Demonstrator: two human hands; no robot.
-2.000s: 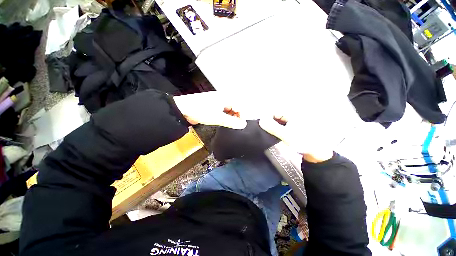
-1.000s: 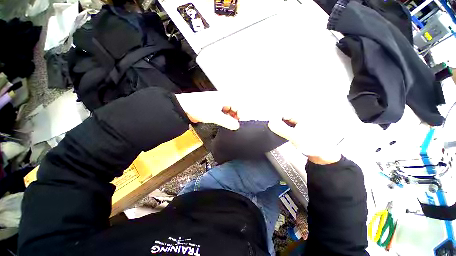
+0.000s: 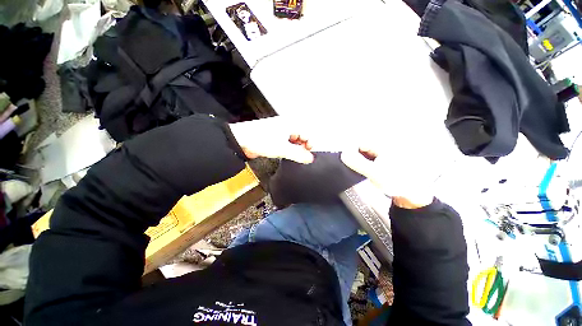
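Observation:
A small black cloth piece (image 3: 313, 179) hangs over the near edge of the white sewing table (image 3: 319, 70), above my lap. My left hand (image 3: 277, 141) pinches its upper edge on the left side. My right hand (image 3: 383, 173) pinches the same edge a little further right. Both hands are overexposed and blend into the table, so most finger outlines are lost. Any thread or stitching at the fingertips is too fine to see.
A dark garment (image 3: 488, 83) lies at the table's right. Yellow and green snips (image 3: 489, 290) lie near the machine (image 3: 533, 219) at right. A phone (image 3: 288, 7) and picture card (image 3: 246, 21) are at the top. A cardboard box (image 3: 204, 210) and black heap (image 3: 159, 70) are at left.
From two seconds to one second ago my hands moved apart along the cloth edge. Now my left hand is slightly further right, closer to my right hand. Both hands still pinch the cloth.

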